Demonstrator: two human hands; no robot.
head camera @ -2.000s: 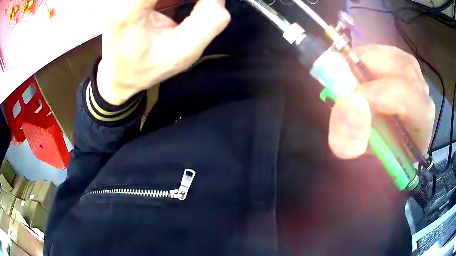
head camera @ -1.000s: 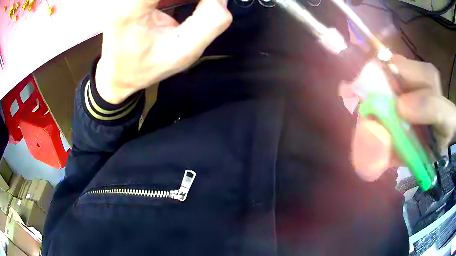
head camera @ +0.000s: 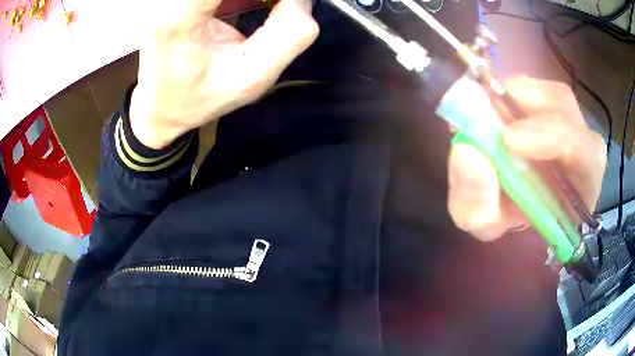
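My right hand is closed around the green handle of the soldering iron. The iron's metal shaft points up and left and leaves the top edge, so its tip is hidden. A thin solder feed tube runs beside the shaft. My left hand is at the upper left with its fingertips cut off by the top edge; a small yellow bit shows near them, and its hold is unclear. Round black parts with pale rims show partly at the top edge. Small yellow components lie at the top left.
The pink mat curves along the upper left. Below it are a brown carton and a red plastic stool. Cartons stand at the lower left. Black cables hang at the right.
The iron and my right hand moved right, then came back left and now sit close to their first position. My left hand has barely moved; a yellow bit now shows by its fingers.
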